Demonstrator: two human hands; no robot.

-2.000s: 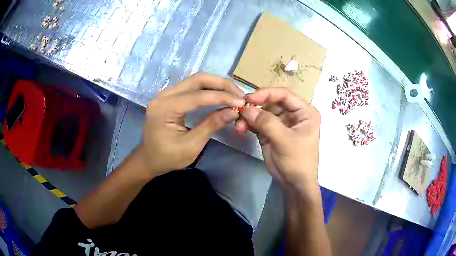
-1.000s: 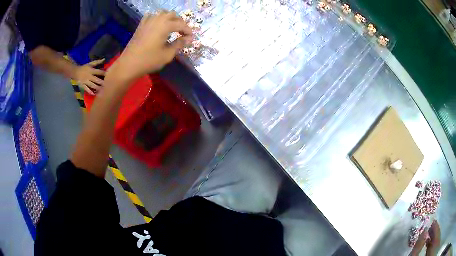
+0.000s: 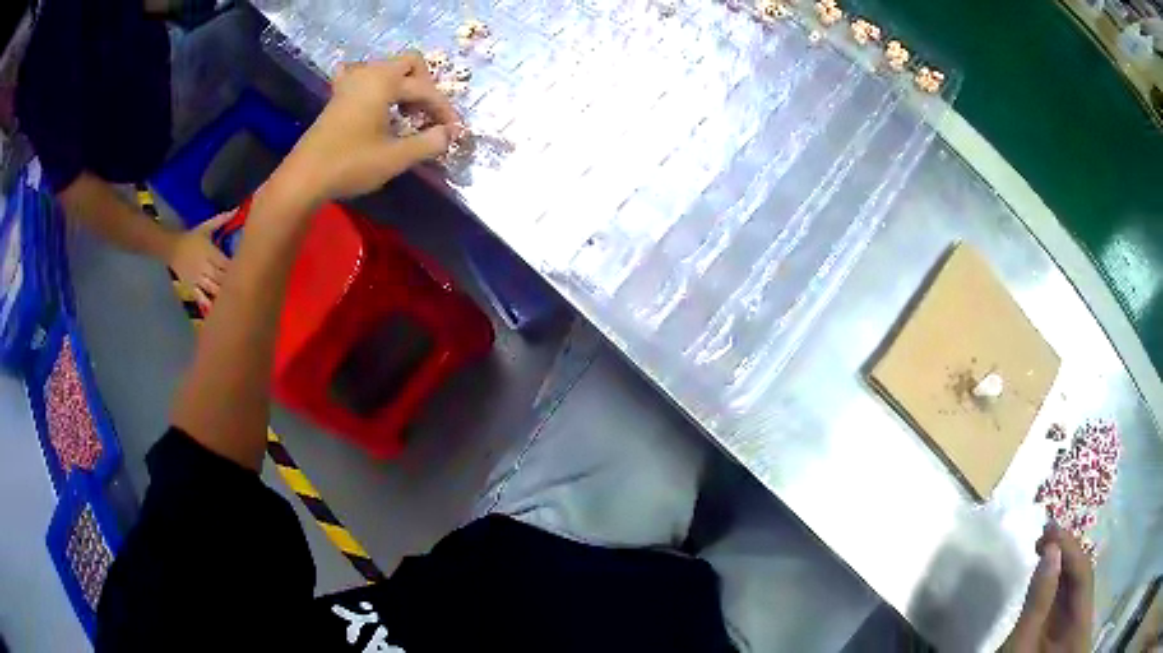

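Note:
My left hand (image 3: 364, 138) is over the left end of the clear plastic tray (image 3: 663, 249), its fingertips among small joined figures (image 3: 473, 29). Small pieces show by its fingers; whether it holds one is unclear. My right hand (image 3: 1061, 593) is partly cut off at the lower right. Its fingertips touch the near edge of the pile of red-and-white pieces (image 3: 1084, 472); I cannot tell if they hold one. The tan cardboard pad (image 3: 950, 319) bears a white lump (image 3: 987, 384) with dark specks around it.
More joined figures (image 3: 863, 31) line the tray's far edge. A red stool (image 3: 319, 287) stands on the floor below my left arm. Another person's hand (image 3: 200, 262) is beside it. Blue crates (image 3: 96, 440) with small reddish pieces are at far left. A green surface (image 3: 1020, 128) borders the table.
My hands were together on a small red piece two seconds ago; now they are far apart, left at the figures, right at the pile. The view has turned left. The other person's hand has lowered slightly.

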